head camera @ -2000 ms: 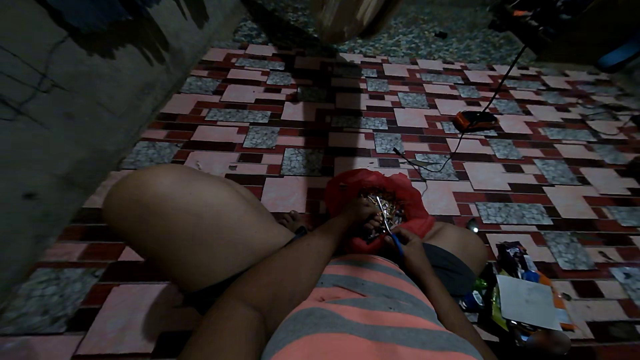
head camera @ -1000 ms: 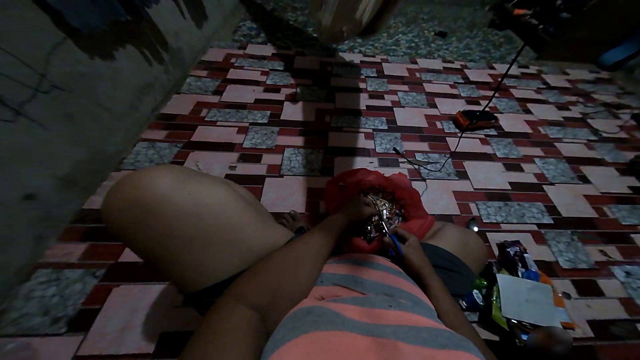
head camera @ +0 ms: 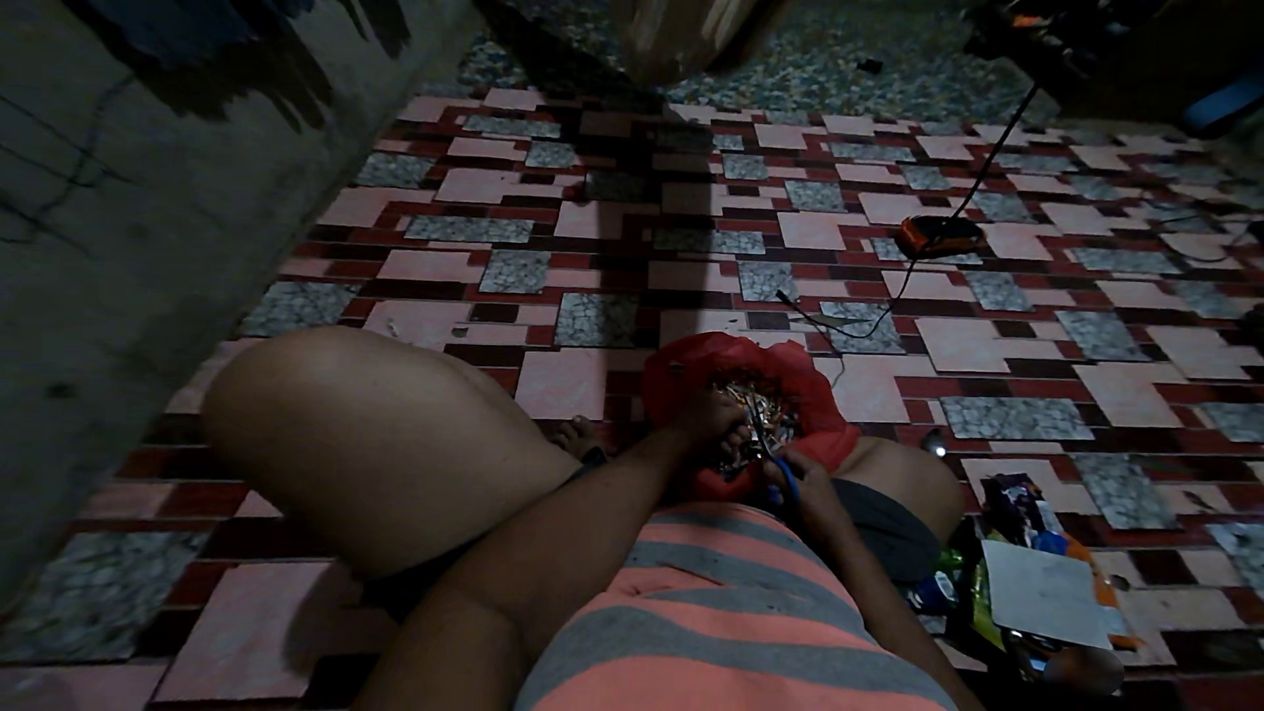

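Observation:
A red plastic bag point(head camera: 691, 365) lies open between my legs, with many small, thin, light-coloured pieces point(head camera: 772, 407) inside; their kind cannot be told. My right hand point(head camera: 805, 481) is closed around the blue handles of a pair of scissors point(head camera: 788, 478), whose metal blades point up over the bag. Just left of the blades, my left hand point(head camera: 719, 423) reaches over the pieces with its fingers bent. Whether it pinches one of them is too dark and small to tell.
A patterned floor mat point(head camera: 563, 380) spreads around me. Beyond the bag lies an orange and black device point(head camera: 938, 237) with a cable. Wrappers and a white card point(head camera: 1047, 595) are at my right, and a concrete wall point(head camera: 197, 217) stands at the left.
The scissors and both hands have shifted slightly over the bag. The bag and the things on the floor have stayed in place.

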